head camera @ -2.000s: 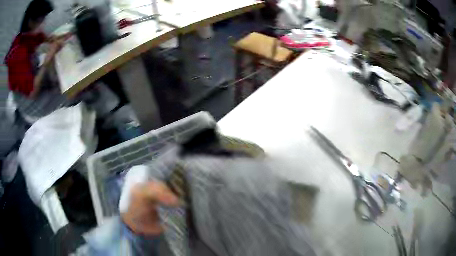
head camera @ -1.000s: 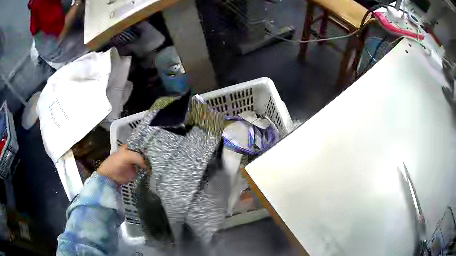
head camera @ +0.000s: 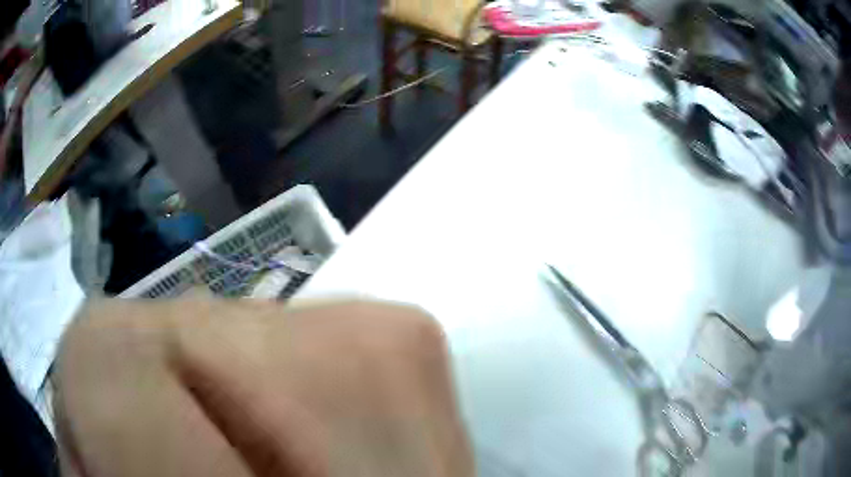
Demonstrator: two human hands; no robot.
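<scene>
My left hand [head camera: 271, 391] is very close to the camera at the lower left, large, blurred and cut off by the bottom edge. Its fingers look bent, and what they may hold is hidden. My right hand is out of the picture. Fabric shears [head camera: 597, 326] lie on the white table [head camera: 485, 196], right of my left hand, blades pointing up and left. A white plastic basket [head camera: 322, 214] stands left of the table, partly hidden behind my hand, with some pieces inside. The speckled cloth is not visible.
A wooden stool [head camera: 434, 19] and a pink-edged tray [head camera: 541, 24] are at the top. Another wood-edged table [head camera: 140, 70] is at the upper left. White sheets [head camera: 37, 279] hang at the left. Blurred dark and white items [head camera: 737, 140] lie at the upper right.
The view has swung right, back over the table. My left hand has come up close to the camera. The speckled cloth it held over the basket is out of sight.
</scene>
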